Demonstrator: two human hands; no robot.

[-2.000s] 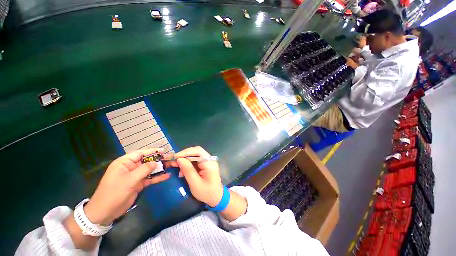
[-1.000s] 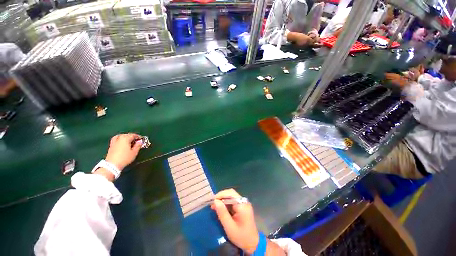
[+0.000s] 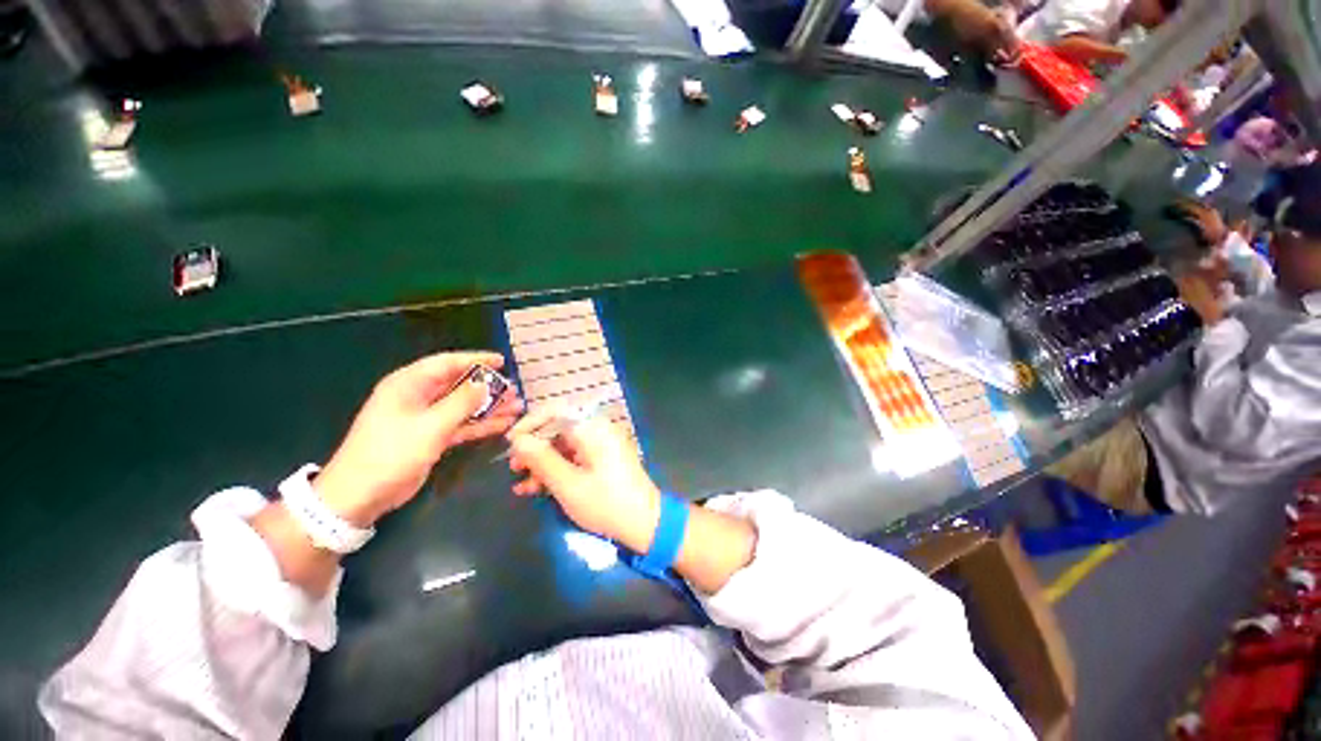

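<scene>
My left hand (image 3: 410,430), with a white wristband, holds a small electronic module (image 3: 487,388) between thumb and fingers. My right hand (image 3: 587,471), with a blue wrist strap, holds a slim pen-shaped tool (image 3: 581,411) close beside the module; its tip is too blurred to tell whether it touches. A beige die-cut adhesive sheet (image 3: 565,348) with dark crosswise lines lies on its blue backing just behind my hands. My right hand covers part of its near end.
Several modules, one at the left (image 3: 196,269), lie on the green conveyor belt (image 3: 435,188). An orange film sheet (image 3: 869,348), a plastic bag (image 3: 956,330) and a black blister tray (image 3: 1094,290) are at the right, before another person (image 3: 1246,391). A cardboard box (image 3: 1036,623) stands below.
My left hand has come back from the belt with the module and is now beside my right hand. My right hand has moved slightly up and left. The view has tilted down.
</scene>
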